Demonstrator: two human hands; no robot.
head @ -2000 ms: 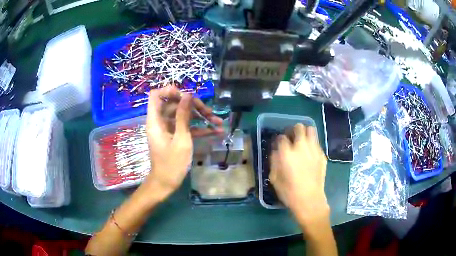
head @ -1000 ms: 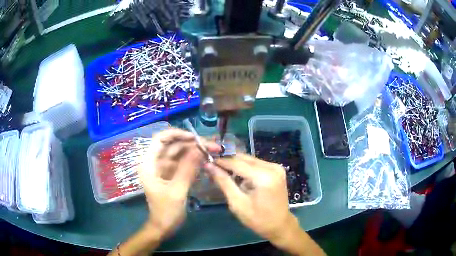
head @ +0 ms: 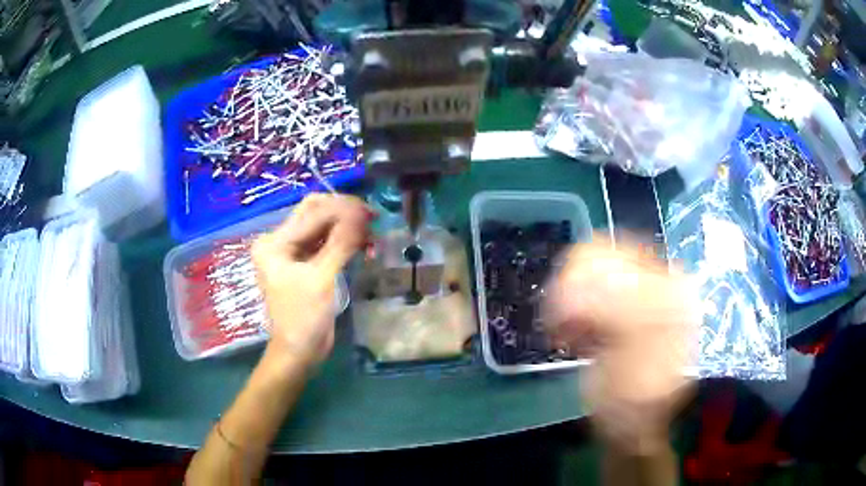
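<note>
My left hand (head: 306, 261) is closed on a thin white rod (head: 321, 175) at the left of the press; the rod's tip sticks up and its other end lies by the fingers. My right hand (head: 622, 308) is strongly blurred over the right side of the ring box; its fingers and any contents cannot be made out. The clear ring box (head: 582, 211) holds small black rings. The press (head: 418, 104) stands at the centre, its punch (head: 412, 207) above the silvery fixture (head: 414, 277). No rod shows in the fixture.
The clear rod box (head: 180, 332) is left of the press, with a blue tray (head: 195, 209) of jumbled rods behind. Frosted boxes (head: 114, 142) stand far left. A phone (head: 633, 204), crumpled bag (head: 655, 109), flat bag (head: 731, 294) and second blue tray (head: 807, 292) lie right.
My hands were together in front of the punch and have parted. My left hand has moved up with the rod; my right hand has moved right to the ring box. The camera view has shifted slightly.
</note>
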